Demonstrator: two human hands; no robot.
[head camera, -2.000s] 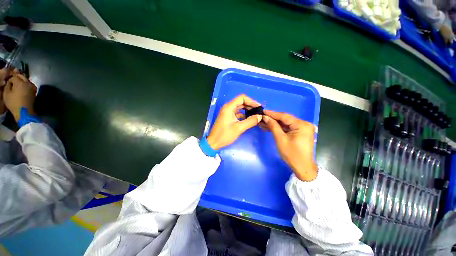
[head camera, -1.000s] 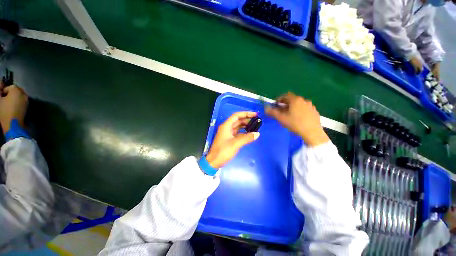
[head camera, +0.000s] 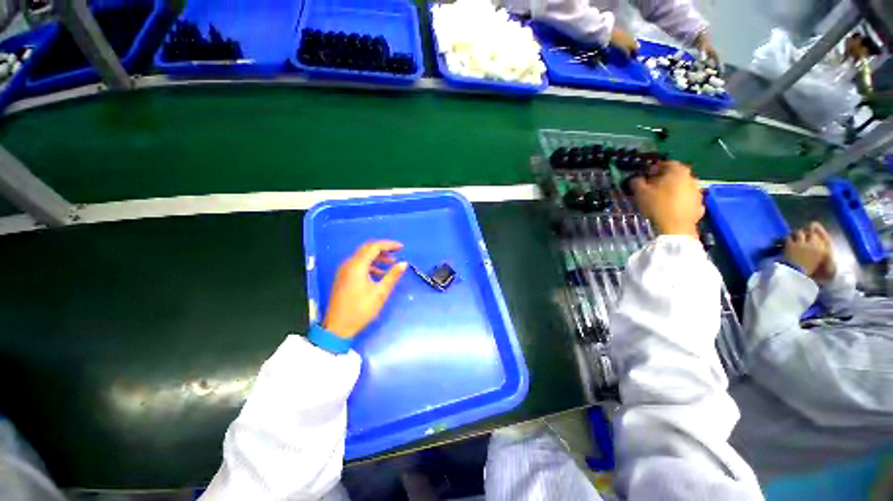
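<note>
A small black sub-assembly with a thin lead (head camera: 440, 277) lies in the blue work tray (head camera: 431, 428). My left hand (head camera: 364, 286) is over the tray's left part, fingers curled and a little apart, with nothing seen in it; its fingertips are just left of the lead, with no clear contact. My right hand (head camera: 672, 199) is over the far right part of the clear blister tray (head camera: 550, 176). Its fingertips are closed on a dark piece, which looks like a black housing and is partly hidden by the fingers. Black units (head camera: 597, 157) stand along the tray's far row.
Beyond the green belt (head camera: 294, 137) and pale rail (head camera: 245, 203) are bins of white parts (head camera: 487, 42), black parts (head camera: 352, 51) and mixed parts (head camera: 690, 76). A co-worker's hands (head camera: 809, 250) are at right, near another blue tray (head camera: 749, 223). Another person's hands (head camera: 624, 42) are opposite.
The view has turned right. My right hand has moved from the blue tray to the blister tray. The housing has left my left hand, and the sub-assembly now lies in the blue tray.
</note>
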